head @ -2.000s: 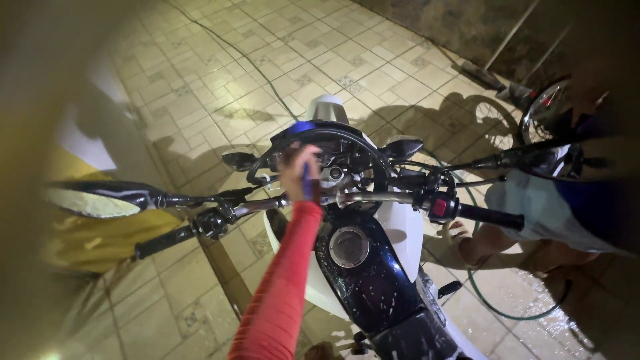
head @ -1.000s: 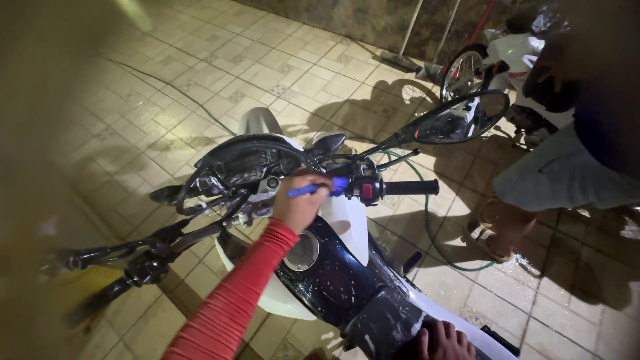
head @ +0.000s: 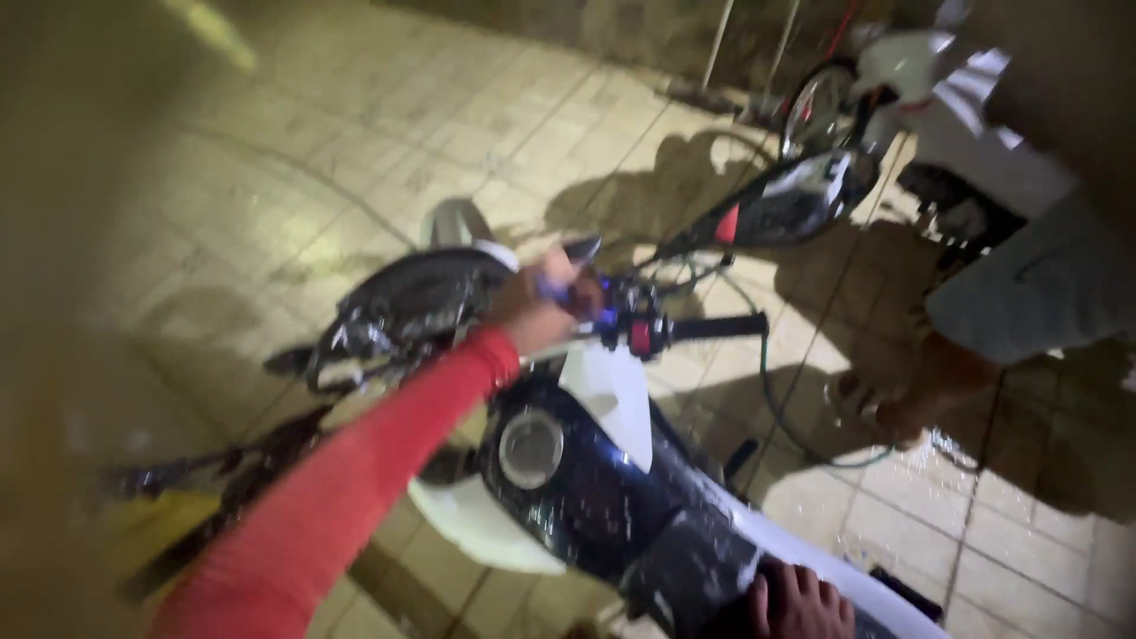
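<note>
My left hand, in a red sleeve, is closed around a blue brush, blurred and partly hidden by the fingers. The brush is at the motorcycle's handlebar, beside the black switch housing with a red switch and the black rubber grip. Left of that hand is the dark headlight and instrument surround. My right hand rests on the wet black seat, its fingers slightly spread and holding nothing. Between the hands lies the black fuel tank with its round metal cap, spotted with droplets.
A rear-view mirror sticks out at the upper right. Beyond it stand another person's leg in light shorts and a second motorcycle. A green hose curves over the wet tiled floor. Blur covers the left edge.
My left hand has moved right with the brush, from the middle of the handlebar to beside the switch housing. My right hand, unseen two seconds ago, shows on the seat. The view has shifted.
</note>
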